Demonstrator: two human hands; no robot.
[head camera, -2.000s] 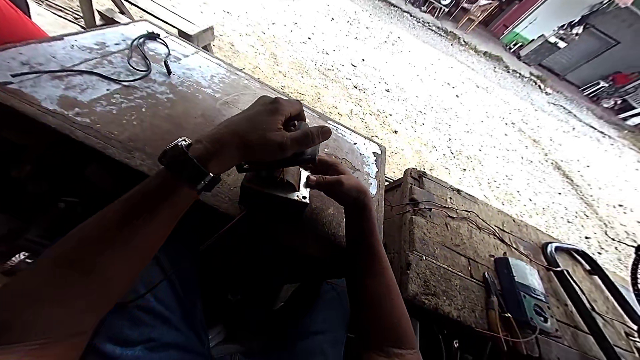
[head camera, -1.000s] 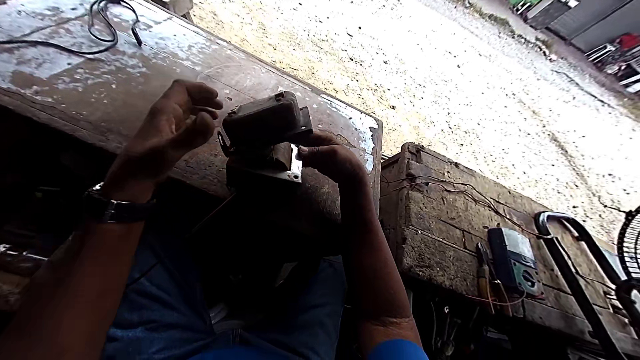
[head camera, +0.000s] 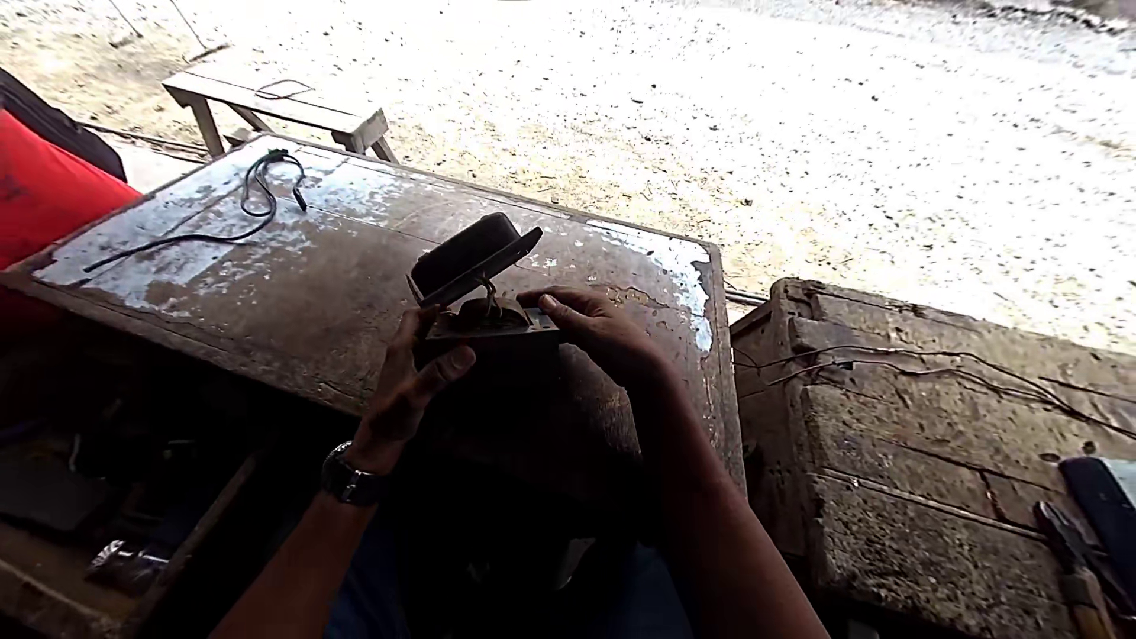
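A dark device with a flanged base (head camera: 506, 335) is held between my two hands at the near edge of the worn table. Its dark, rounded cover (head camera: 470, 256) stands tilted above the base, with thin wires running between the two parts. My left hand (head camera: 413, 377) grips the left side of the base, thumb toward me, near the cover's lower edge. My right hand (head camera: 599, 333) holds the right end, with fingers along the far side and the thumb on top. The underside of the device is in deep shadow.
A black cable (head camera: 257, 209) lies on the left of the worn table (head camera: 337, 266). Beyond it stands a wooden bench (head camera: 275, 98). To the right, a rough wooden bench top (head camera: 905, 426) bears loose wires (head camera: 941, 364), pliers (head camera: 1069, 541) and part of a meter (head camera: 1105, 506).
My left hand was raised off the device one second ago; now it is on the base's left side. The cover has tilted further away from the base. The view has swung left.
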